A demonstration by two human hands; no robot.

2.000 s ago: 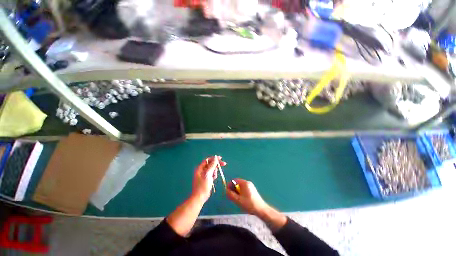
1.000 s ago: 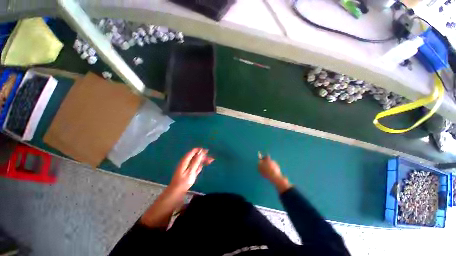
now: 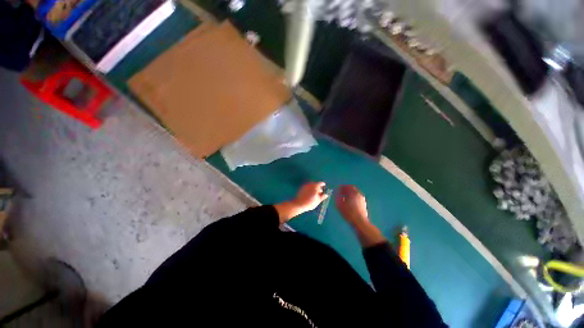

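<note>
My left hand (image 3: 311, 196) is near the middle of the green mat, its fingers closed on one end of a thin pale strip (image 3: 323, 208) that points down towards me. My right hand (image 3: 351, 204) is just to the right, fingers curled near the strip's upper end; whether it holds anything is hidden. A yellow utility knife (image 3: 404, 248) lies on the green mat (image 3: 442, 269) beside my right forearm.
A brown cardboard sheet (image 3: 208, 90) and a translucent plastic bag (image 3: 272, 141) lie left of my hands. A black tray (image 3: 362, 99) stands behind. Silver-grey parts (image 3: 528, 192) lie at right. A blue bin (image 3: 510, 314) shows at lower right, a red stool (image 3: 70, 90) at upper left.
The view has turned towards the left. My hands have come together from apart. The yellow knife, in my right hand two seconds ago, now lies on the mat.
</note>
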